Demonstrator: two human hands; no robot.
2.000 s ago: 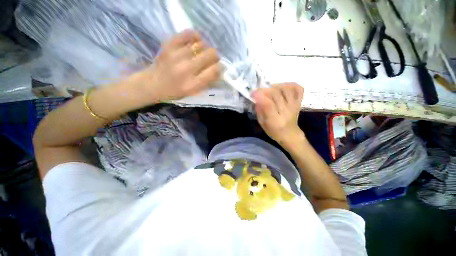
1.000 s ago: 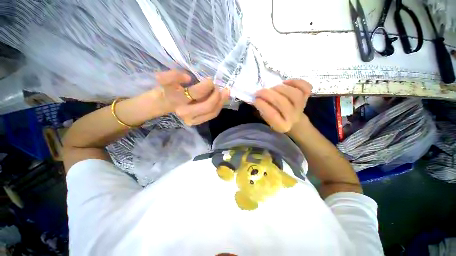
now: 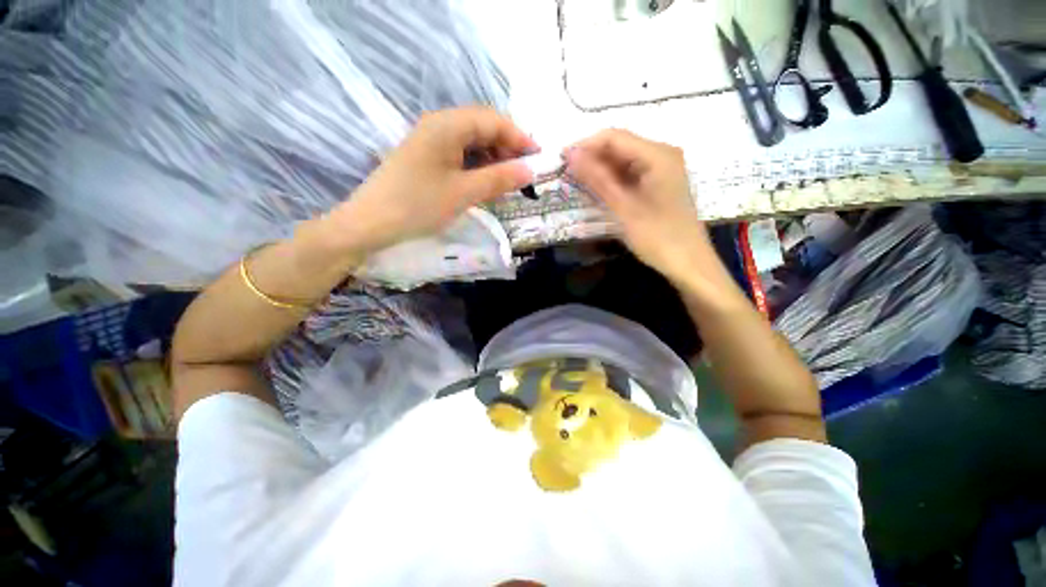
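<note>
The striped garment piece with a sheer overlay (image 3: 229, 126) lies on the table at the left, with a long white strip (image 3: 344, 75) running across it. A white cloth end (image 3: 442, 255) hangs over the table edge below my left hand. My left hand (image 3: 442, 178) is above the cloth, thumb and fingertips close together. A small dark bit (image 3: 529, 192) shows beside its fingertips. My right hand (image 3: 637, 189) is just to the right, fingers bent and fingertips near those of the left. Whether either hand pinches thread or another fine thing cannot be told.
Thread snips (image 3: 751, 86), black-handled scissors (image 3: 851, 69) and a black-handled screwdriver (image 3: 950, 115) lie at the table's right. An orange-brown stick (image 3: 996, 106) lies beyond. Under the worn table edge (image 3: 780, 201) are striped pieces (image 3: 877, 287) in a blue crate (image 3: 883, 388) and another striped bundle (image 3: 361, 355).
Both hands have let go of the garment's white edge and moved up slightly, fingertips facing each other. The cloth end now rests over the table edge at the left.
</note>
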